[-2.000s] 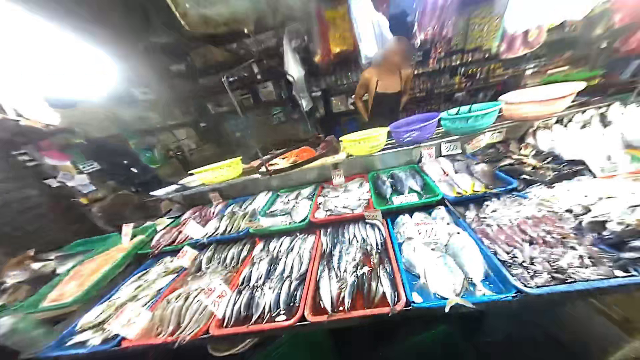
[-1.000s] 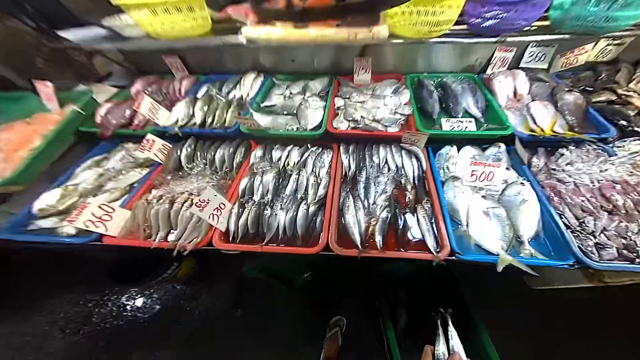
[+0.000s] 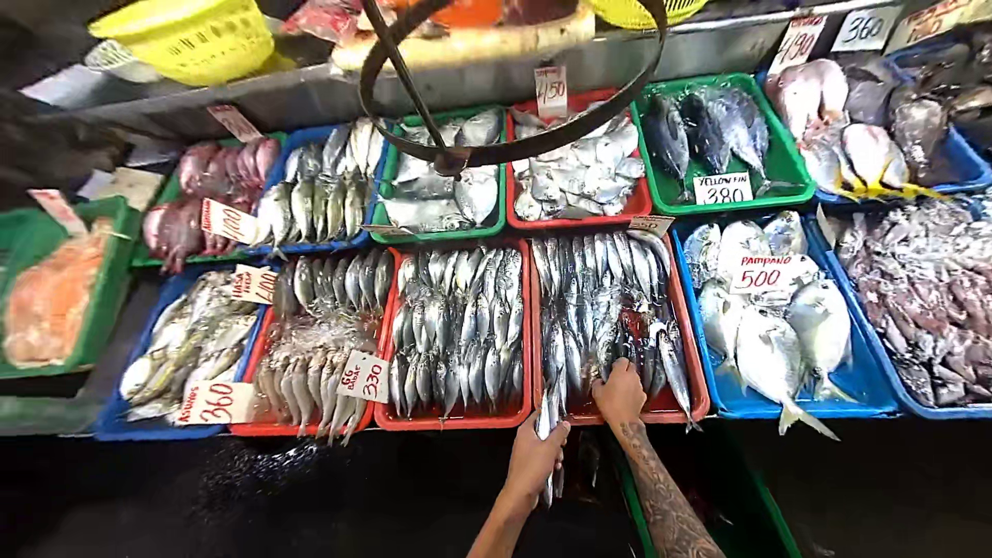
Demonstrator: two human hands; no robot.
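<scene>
My left hand (image 3: 536, 451) is closed around slender silvery fish (image 3: 549, 415) at the front edge of a red plastic tray (image 3: 700, 387). The tattooed forearm at right ends in my right hand (image 3: 621, 394), which reaches into the same tray with its fingertips on the small fish there; whether it grips one is hidden. Rows of fish (image 3: 577, 271) fill the back of this tray, and reddish liquid shows among them. Another red tray of small fish (image 3: 457, 333) adjoins on the left, and a blue tray (image 3: 868, 387) with large pampano (image 3: 767, 356) on the right.
A round metal hoop (image 3: 496, 151) hangs over the back trays. Behind them runs a metal ledge with a yellow basket (image 3: 190, 39). Price signs (image 3: 763, 275) stand among the fish. Below the display, a green container (image 3: 763, 496) sits at lower right. Squid-like seafood (image 3: 922, 302) lies far right.
Both hands have come up to the red tray; a second ago only fingertips and fish showed at the bottom edge. The metal hoop has come into view.
</scene>
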